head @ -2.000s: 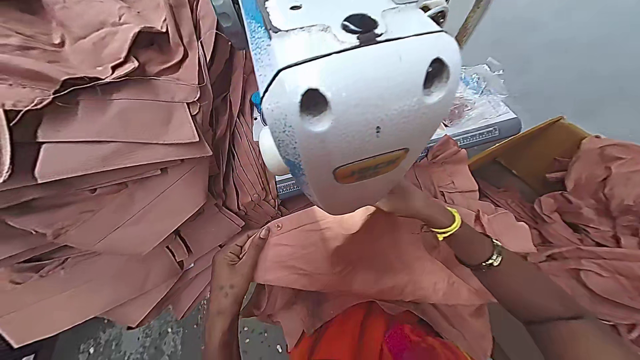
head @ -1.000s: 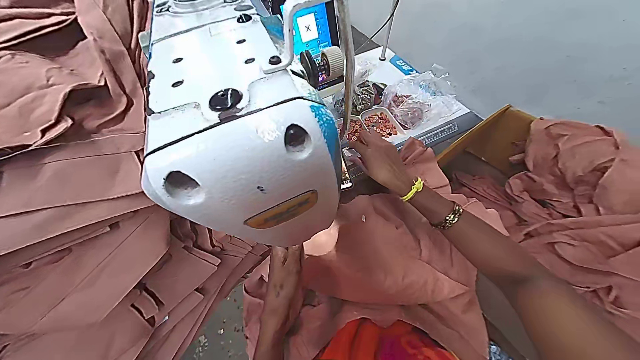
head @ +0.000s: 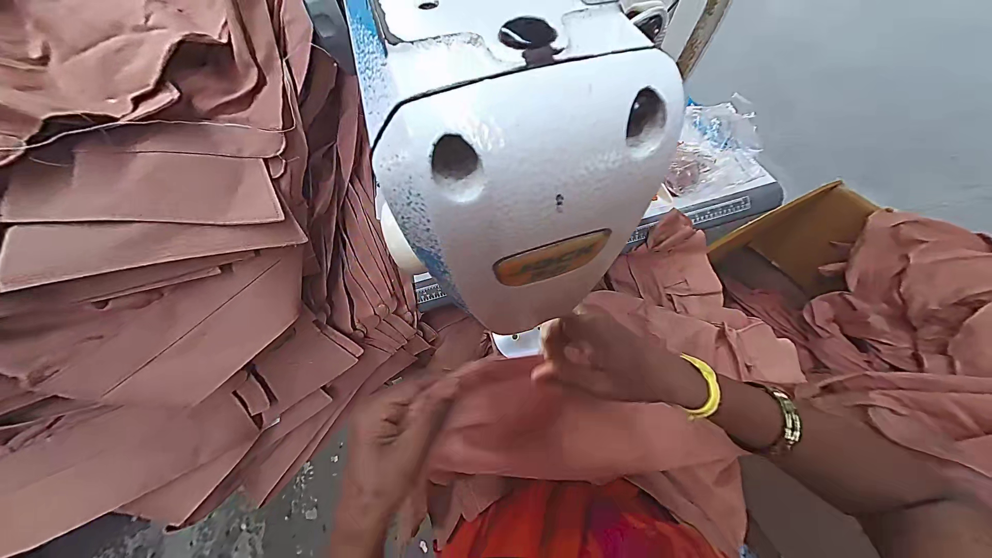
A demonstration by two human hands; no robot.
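The white head of a Jack sewing machine (head: pixel 527 186) fills the upper middle and hides the needle area. Below it, a piece of brownish-pink cloth (head: pixel 511 426) spans the space between my hands and hangs over my lap. My left hand (head: pixel 395 434), blurred, grips the cloth's left edge with bent fingers. My right hand (head: pixel 604 353), with a yellow band at the wrist, is just under the machine head at the cloth's upper edge. Its fingers are bent and blurred, and whether they pinch anything is unclear.
Tall stacks of cut and folded brownish-pink cloth pieces (head: pixel 147 310) rise at the left. Clear plastic bags (head: pixel 713 147) lie on the machine table at the upper right. More cloth (head: pixel 922 294) is heaped at the right, by a yellow-brown panel (head: pixel 814 225).
My right hand has come back from the small orange-red pieces on the table to below the machine head. My left hand now shows left of the head, holding the cloth. The view has shifted.
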